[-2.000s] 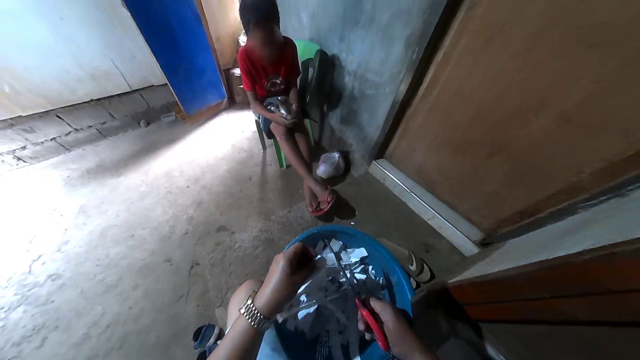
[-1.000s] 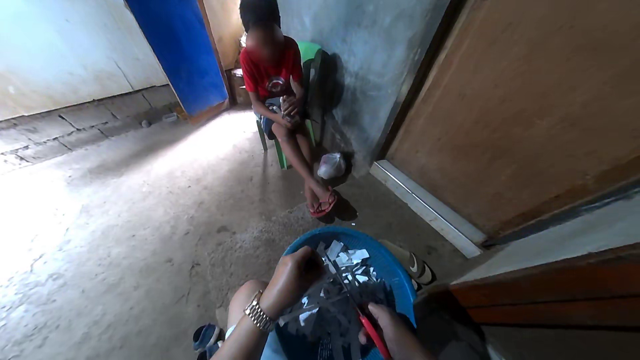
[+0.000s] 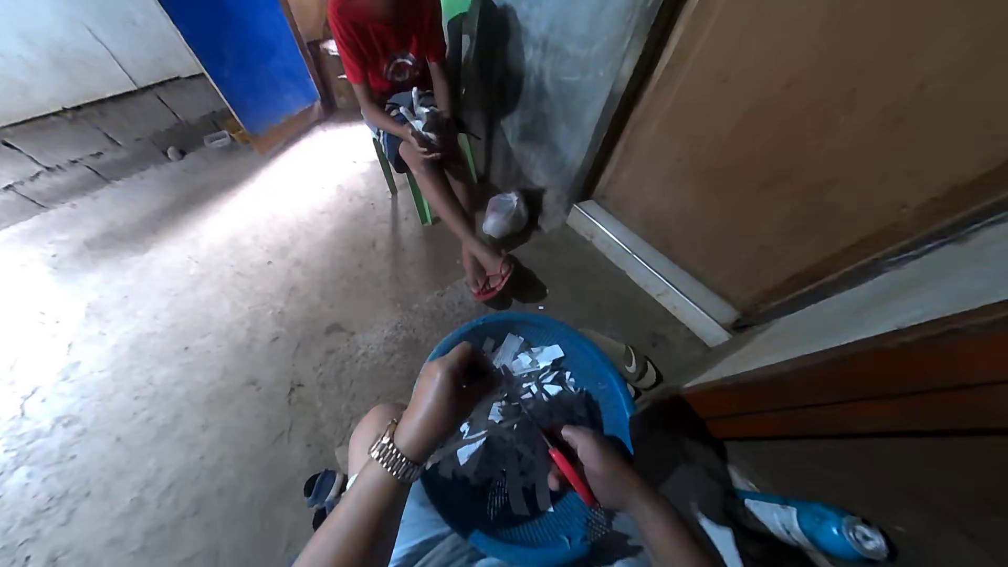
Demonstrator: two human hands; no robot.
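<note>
A round blue plastic basket point(image 3: 610, 370) rests at my lap, holding many small cut pieces of pale and grey material point(image 3: 538, 359). Over its right part, my right hand point(image 3: 594, 465) grips red-handled scissors point(image 3: 571, 475), their blades pointing up and left over the pieces. My left hand point(image 3: 453, 394), with a metal watch point(image 3: 396, 454) on the wrist, is above the basket's left side. Its fingertips are pinched on a thin, partly see-through strip that is hard to make out against the dark pieces.
A seated person point(image 3: 402, 55) on a green chair point(image 3: 420, 198) holds a crumpled pale item. A filled plastic bag point(image 3: 505, 215) stands on the concrete floor by that person's feet. A brown door point(image 3: 795, 150) is at right, a blue bottle point(image 3: 827, 529) at lower right.
The scissors and my right hand have shifted slightly over the basket. The other person's hands, together around an item before, now show it sticking up between them.
</note>
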